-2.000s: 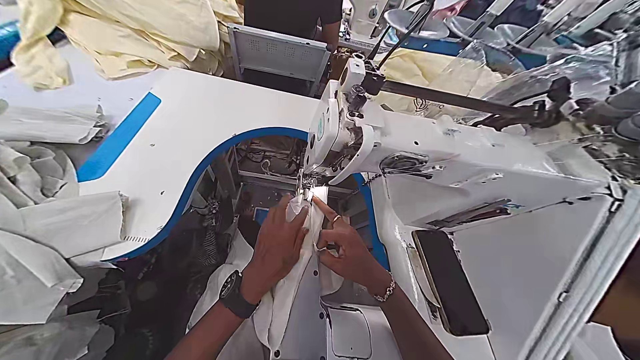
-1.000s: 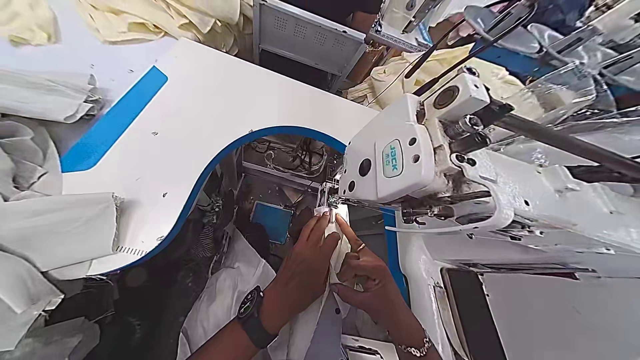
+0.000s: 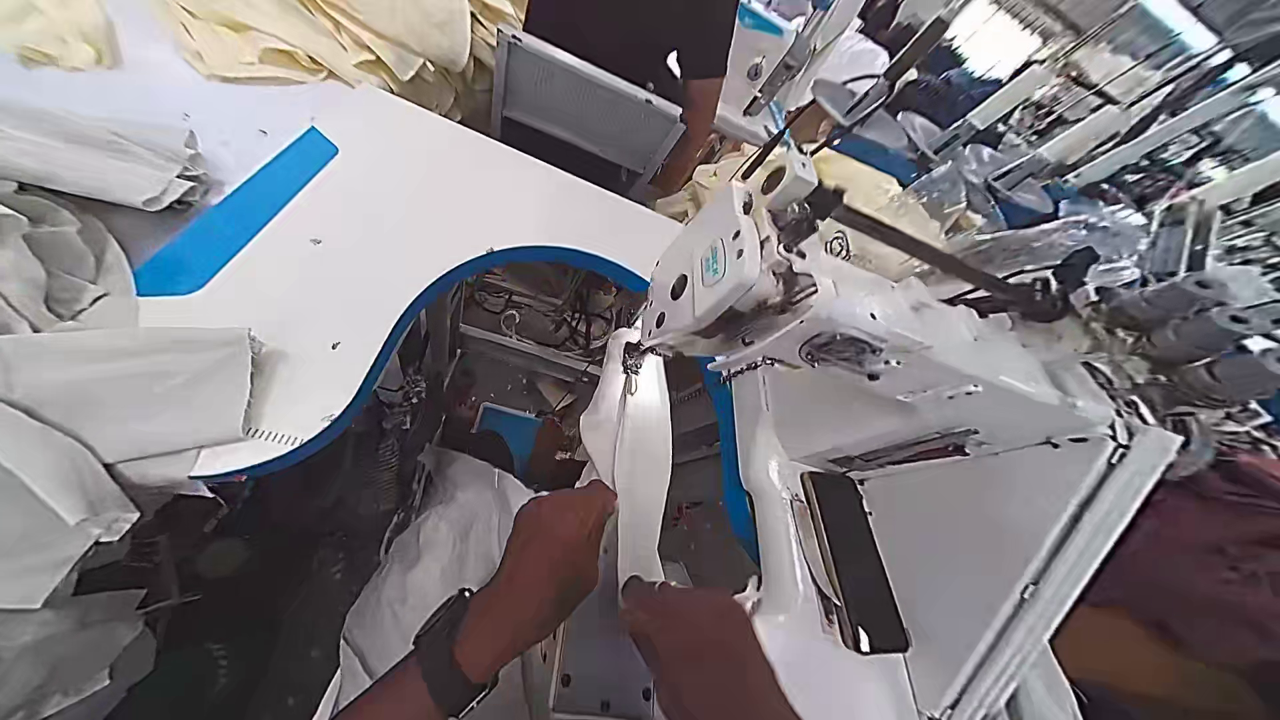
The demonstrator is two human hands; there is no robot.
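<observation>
A strip of white fabric (image 3: 643,460) hangs down toward me from under the needle area of a white Jack industrial sewing machine (image 3: 715,275). My left hand (image 3: 560,545), with a black watch on its wrist, grips the fabric's left edge, its fingers closed. Lower and to the right, my right hand (image 3: 690,625) pinches the bottom end of the strip. More of the white cloth (image 3: 440,540) drapes down at the left of my left forearm. The fingertips of both hands are partly hidden by the hands themselves.
A white table with a blue curved edge (image 3: 400,340) bears white cloth pieces (image 3: 130,385) and cream fabric (image 3: 340,40). A phone (image 3: 855,560) lies right of my right hand. Another person's arm (image 3: 695,130) shows beyond the machine. A dark thread-stand rod (image 3: 930,245) crosses above the machine.
Both hands have moved from beside the needle area down toward me, and they are now farther apart. A long stretch of fabric now shows between them and the machine. The view has shifted.
</observation>
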